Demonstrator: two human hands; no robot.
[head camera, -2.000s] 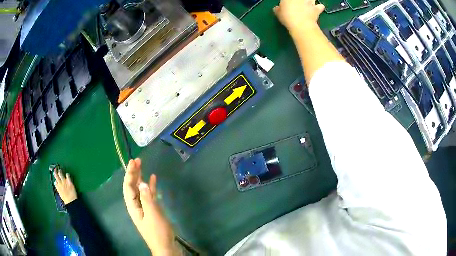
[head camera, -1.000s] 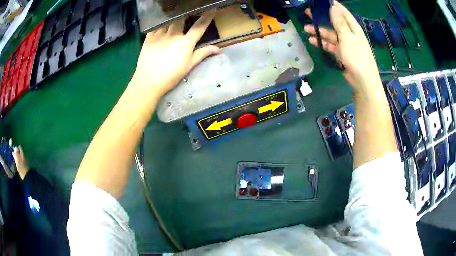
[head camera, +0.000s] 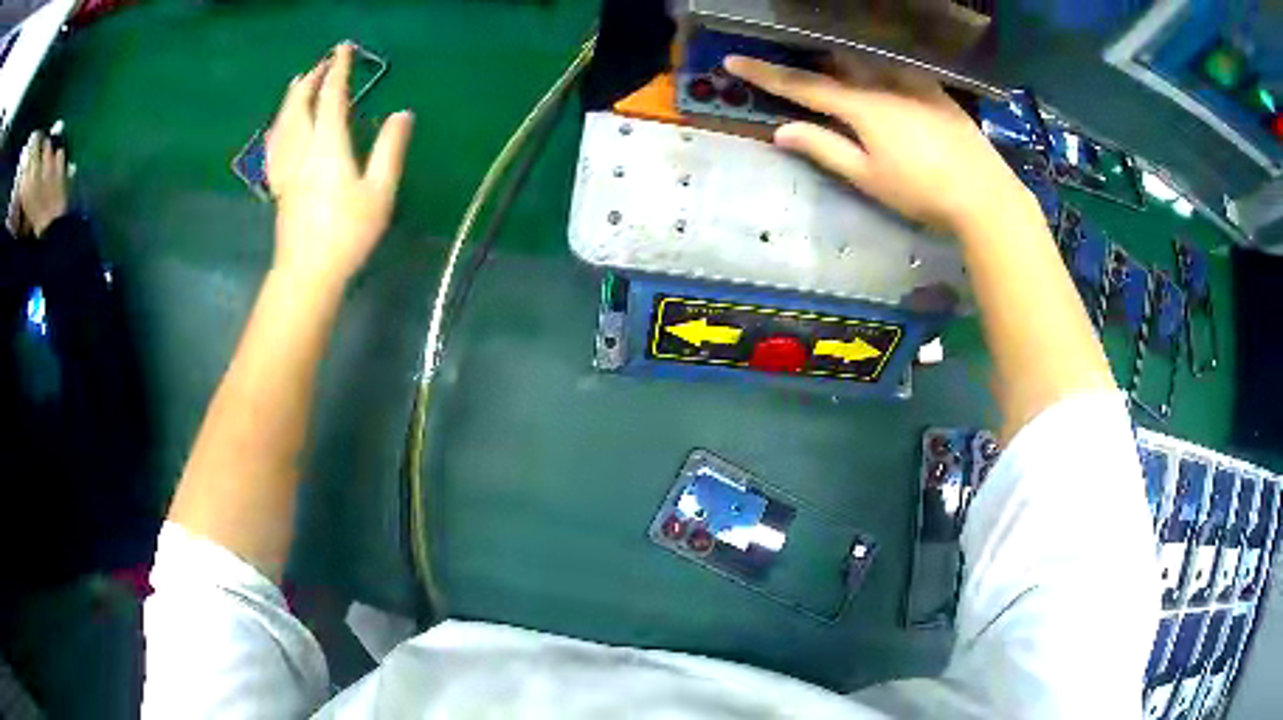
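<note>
My left hand is at the upper left, over a phone frame on the green mat. Its fingers lie across the frame, the thumb stands clear, and the palm hides part of the frame. My right hand is at the press, with fingers and thumb on a phone frame with round camera rings in the nest. The hand and press head hide the frame's right part. A lone phone frame lies flat in front of the press.
The silver base plate and red button are below the nest. A yellowish hose curves left of the press. Paired frames, a blister tray and waiting frames are at right. Another person's hand is far left.
My left hand has moved from the nest to the mat at left, where a frame now lies under it. My right hand has brought a frame to the nest. The view has turned left.
</note>
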